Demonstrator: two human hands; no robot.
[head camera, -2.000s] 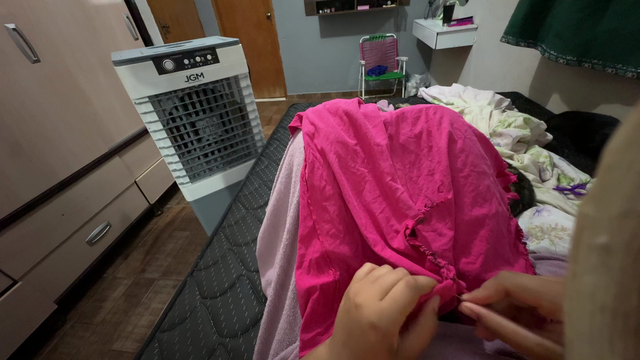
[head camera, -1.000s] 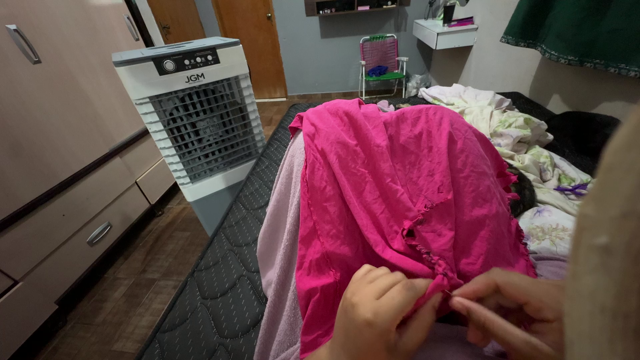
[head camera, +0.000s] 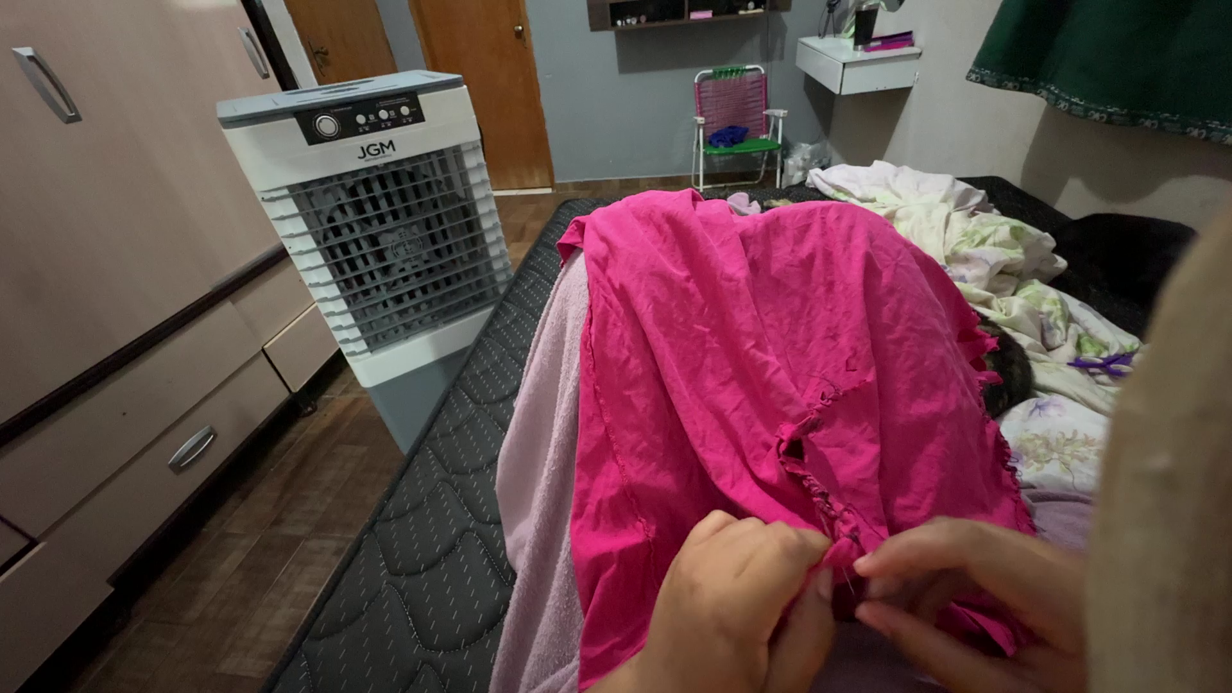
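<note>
A bright pink cloth (head camera: 731, 327) lies draped over raised legs or a mound, with a gathered, stitched seam and a small hole running down its middle. My left hand (head camera: 736, 597) pinches the cloth at the lower end of that seam. Just to its right, my right hand (head camera: 972, 597) has thumb and forefinger close together beside the seam. A thin thread or needle seems to show between the hands; what the right fingers hold is too small to tell. Under the pink cloth lies a pale pink towel-like fabric (head camera: 544, 472).
A dark quilted mattress (head camera: 433, 568) extends beneath. Left stand an air cooler (head camera: 404, 241) and a wardrobe (head camera: 125, 241). Rumpled floral bedding (head camera: 962, 231) and purple-handled scissors (head camera: 1107, 364) lie right. A folding chair (head camera: 731, 115) stands behind. A blurred beige object (head camera: 1155, 481) blocks the right edge.
My right hand's fingers have shifted slightly around the seam. The left hand keeps its pinch on the cloth.
</note>
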